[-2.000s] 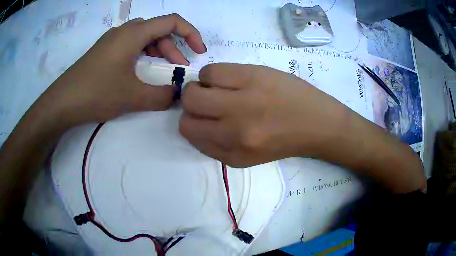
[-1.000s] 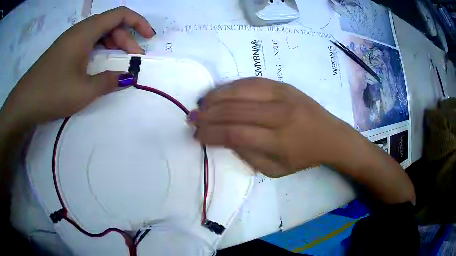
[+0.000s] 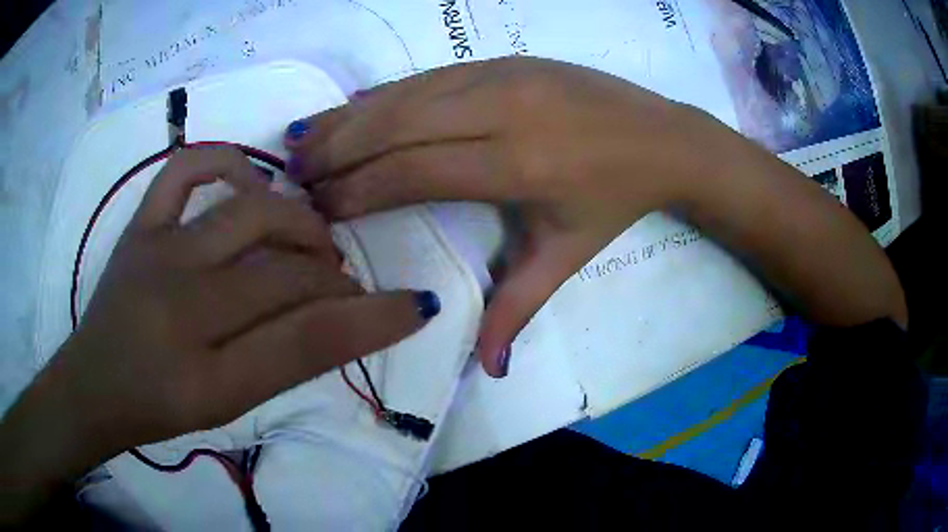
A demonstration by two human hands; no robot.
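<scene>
A white housing (image 3: 426,270) lies at the left of the head view. A red-and-black wire pair (image 3: 94,213) runs round in a ring on it. One black connector (image 3: 177,112) sits at the far edge, another (image 3: 409,424) at the near right edge. My left hand (image 3: 234,291) lies over the housing, fingers bent onto the wire ring, thumb extended right. My right hand (image 3: 447,156) has its fingertips on the wire at the upper right of the ring, thumb apart near the housing's right edge. The wire under the fingertips is hidden.
The printed table cover (image 3: 644,291) lies under the housing, with a blue-purple picture (image 3: 795,78) at upper right. A dark pen-like tool (image 3: 764,15) is cut off at the top. Thin white cable (image 3: 312,442) loops at the housing's near side. Blue floor (image 3: 665,410) shows beyond the table edge.
My left hand has left the far edge connector and moved over the middle of the ring. My right hand has moved left and up. The housing appears further left; the grey-white item has left the view.
</scene>
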